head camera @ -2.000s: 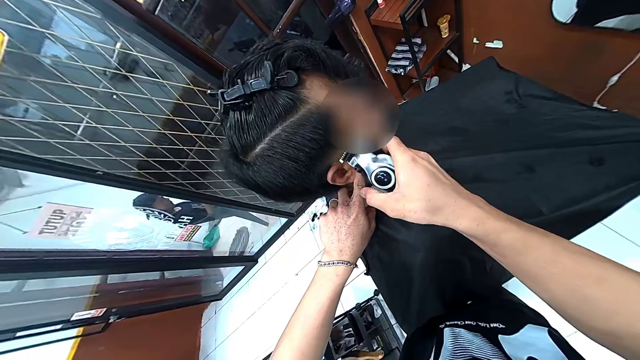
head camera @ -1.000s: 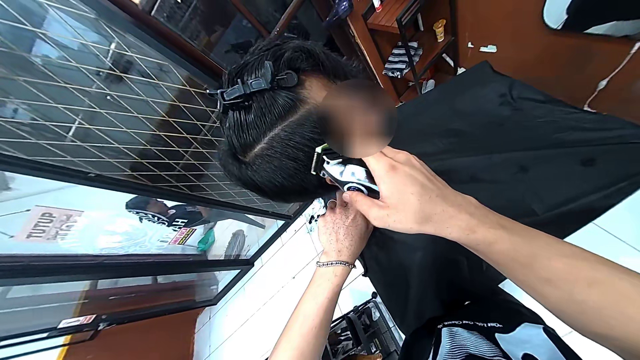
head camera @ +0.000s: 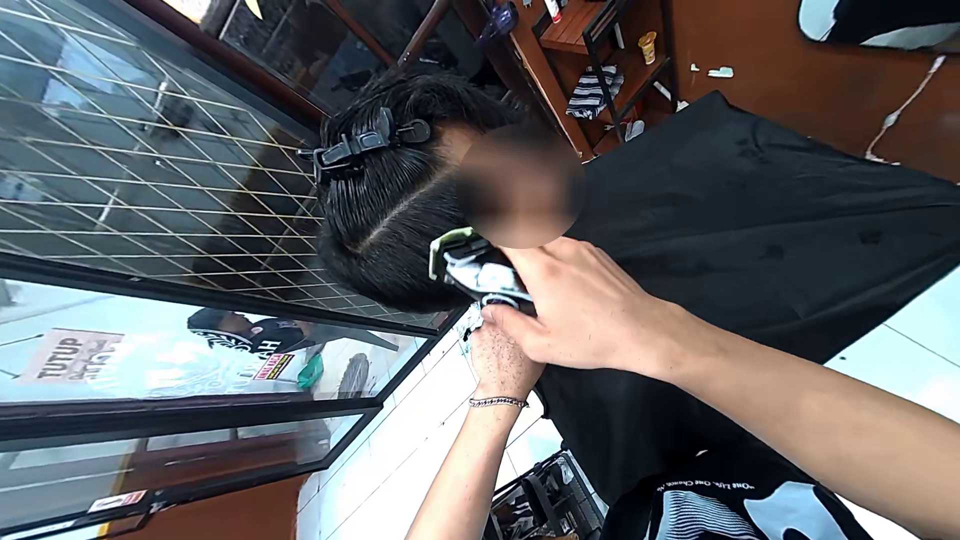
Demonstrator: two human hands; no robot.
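Note:
My right hand (head camera: 585, 307) grips a hair clipper (head camera: 484, 274) with a green-edged guard at its head, held against the dark hair (head camera: 412, 232) on the side of a seated person's head. Beneath it, my left hand (head camera: 502, 356), with a chain bracelet (head camera: 498, 403) at the wrist and hair clippings on its skin, is partly covered; its fingers are hidden, and a bit of white material shows beside it. Black sectioning clips (head camera: 367, 142) hold the upper hair above a clean parting line. A black cape (head camera: 750, 225) covers the person's body.
A glass door with a metal lattice (head camera: 150, 187) stands at left, with another person (head camera: 240, 330) visible through its lower pane. A wooden shelf (head camera: 577, 34) with a folded striped cloth (head camera: 595, 91) stands beyond the head. At the bottom is a black rack (head camera: 551, 495) on the tiled floor.
Two seconds ago the clipper was at the ear; my right hand has since brought it to the hair on the side of the head, its guard now facing the hair. My left hand has barely moved.

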